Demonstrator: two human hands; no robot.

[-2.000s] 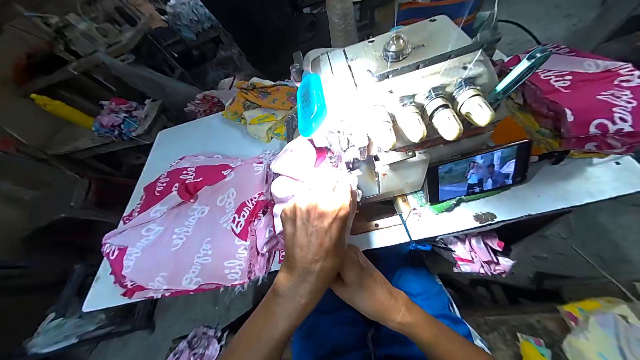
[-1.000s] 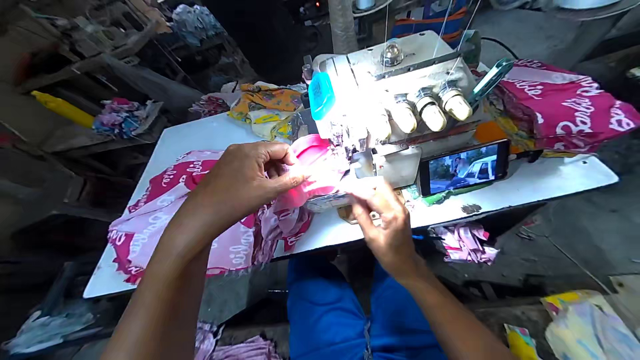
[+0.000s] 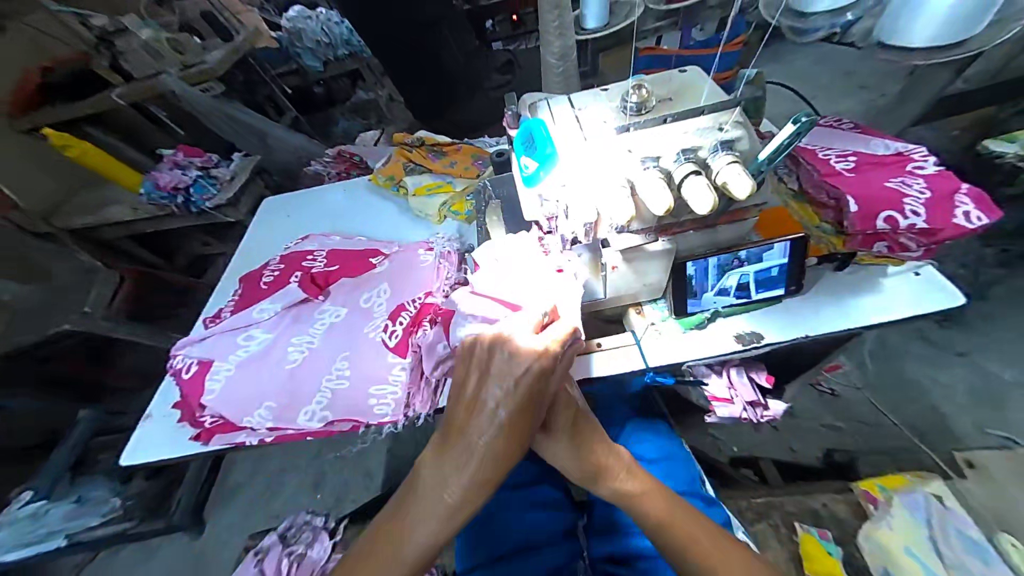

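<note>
A white overlock sewing machine (image 3: 640, 152) with a lit needle area stands on a white table (image 3: 312, 210). My left hand (image 3: 512, 360) grips a pale pink fabric piece (image 3: 512, 280) just in front of the presser foot; glare washes out much of the cloth. My right hand (image 3: 572, 432) is tucked close against the left one, beneath and beside it, and its fingertips are hidden, so its hold cannot be told. Left of the hands lies a stack of pink printed fabric pieces (image 3: 312, 344), frayed along the edge nearest the machine.
A phone (image 3: 740, 276) showing a video leans at the machine's right. Behind it sits a pile of magenta printed fabric (image 3: 896, 192). Yellow printed cloth (image 3: 436, 172) lies behind the stack. Pink scraps (image 3: 740, 392) hang below the table edge. Thread cones (image 3: 920, 20) stand at the back.
My hands were apart one second ago, with pink fabric raised between them. Now they are together in front of the presser foot, the left having moved right and down.
</note>
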